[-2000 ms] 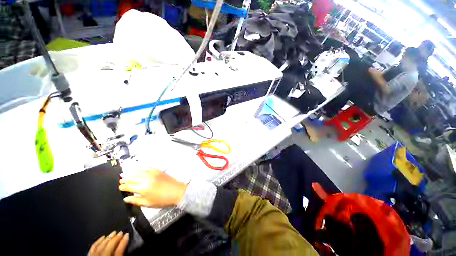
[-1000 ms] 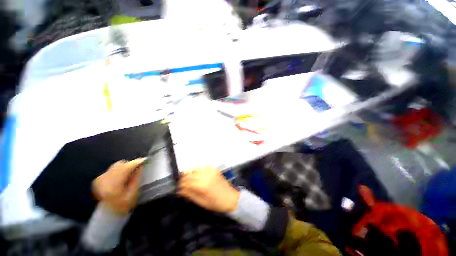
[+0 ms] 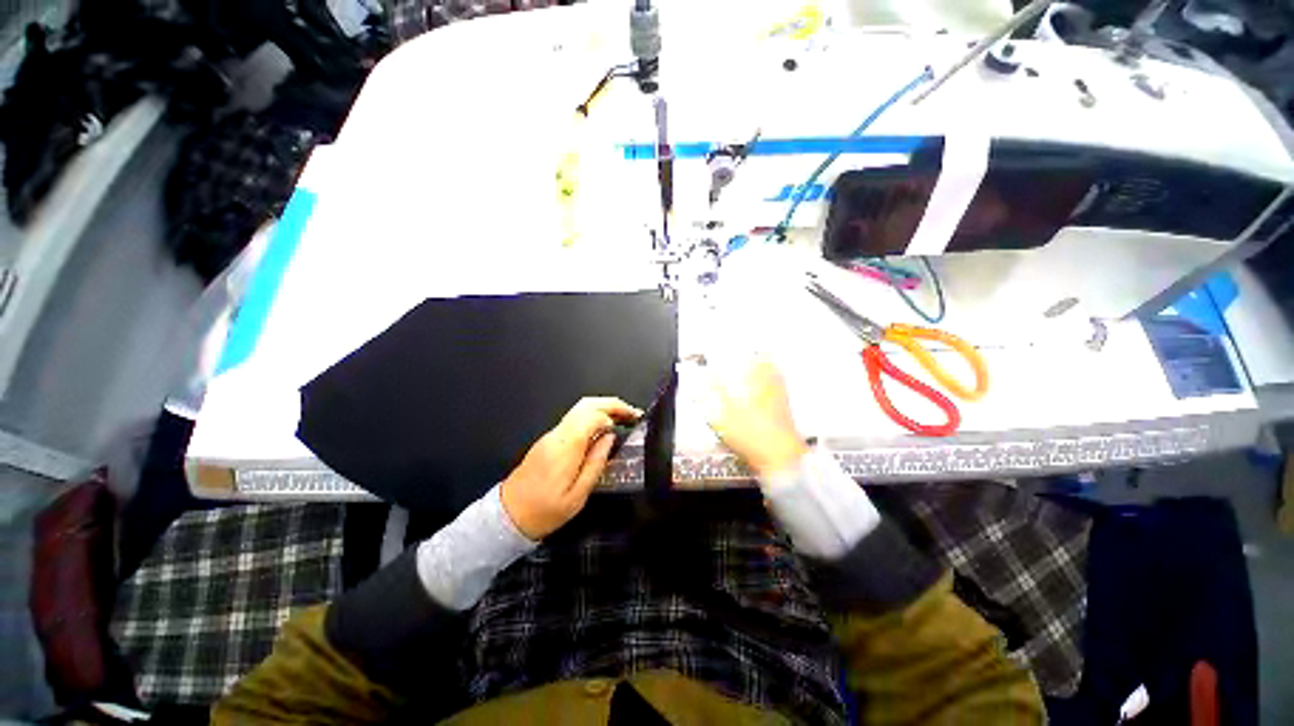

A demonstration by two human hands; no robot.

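The black garment panel (image 3: pixel 483 372) lies flat on the white table, left of the needle, its top right corner at the presser foot (image 3: pixel 670 281). My left hand (image 3: pixel 563 465) pinches the panel's right edge near the table's front. A narrow black strip (image 3: pixel 659 437) runs down from the stitching area over the table edge, between my hands. My right hand (image 3: pixel 755 411) is right of the strip, fingers towards the throat plate; it is overexposed, and whether it holds anything cannot be told. The scissors (image 3: pixel 915 372), with red and orange handles, lie right of my right hand.
The machine head (image 3: pixel 809 107) spans the back, with a dark phone-like rectangle (image 3: pixel 880 210) strapped on. A ruler-marked edge (image 3: pixel 1022 451) runs along the front. Blue tape (image 3: pixel 270 284) is at left. Plaid fabric (image 3: pixel 231 589) hangs at lower left; dark pieces (image 3: pixel 1171 603) hang at right.
The view has swung to look straight down at the table. My left hand has moved to the panel's right edge; my right hand has moved up beside the strip, nearer the needle.
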